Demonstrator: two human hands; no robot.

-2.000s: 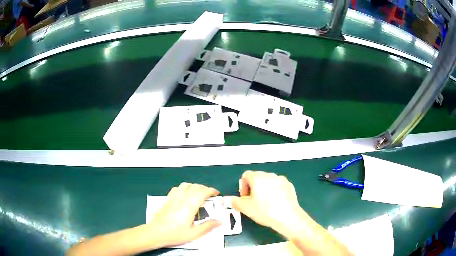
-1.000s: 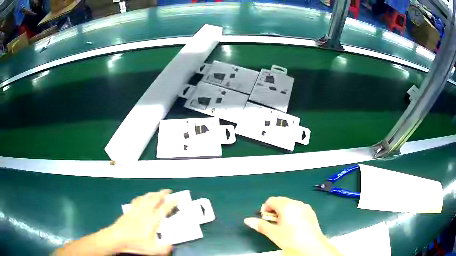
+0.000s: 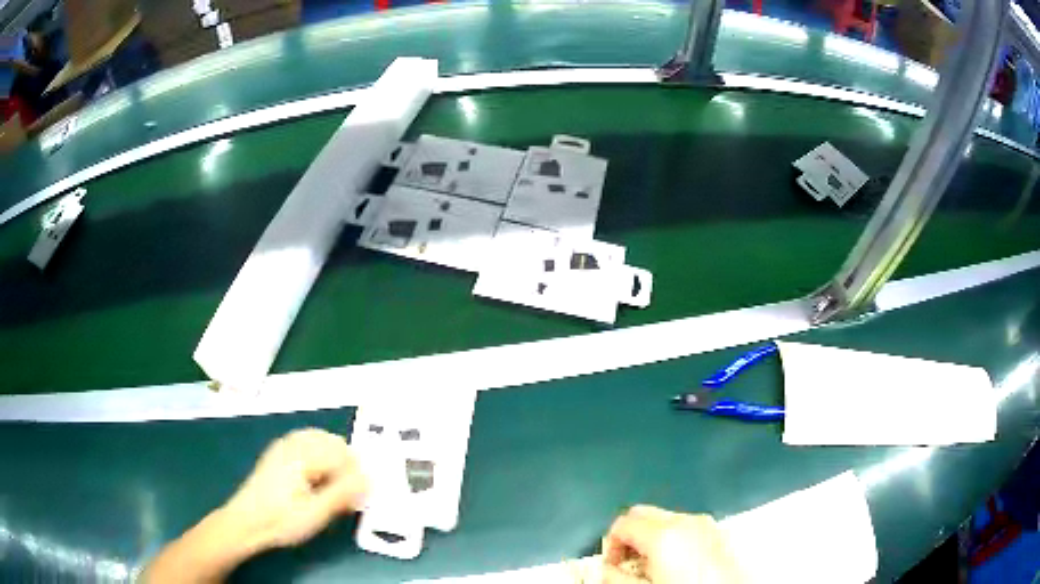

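A white hang-tab retail box [image 3: 445, 456] lies on the green worktop, its far end against the pale rail and its looped tab towards me. My left hand [image 3: 302, 488] has curled fingers at the box's left edge and appears to grip it. My right hand [image 3: 667, 550] is at the bottom edge, partly cut off, with fingers curled by a blank white sheet [image 3: 810, 530]. Whether it pinches something small cannot be told. Several similar boxes [image 3: 456, 222] lie grouped on the belt beside the diagonal white bar [image 3: 308, 228].
Blue-handled cutters [image 3: 741, 394] lie at the right, handles meeting another white sheet [image 3: 890, 397]. A metal post [image 3: 901, 205] stands at the belt rail [image 3: 547, 356]. Single boxes lie on the belt at far left [image 3: 57, 228] and right [image 3: 833, 173].
The nearest box has left the belt group; a box now lies tab-down by my left hand. The box formerly under that hand is gone from there. My right hand has moved down. Another box shows at far left.
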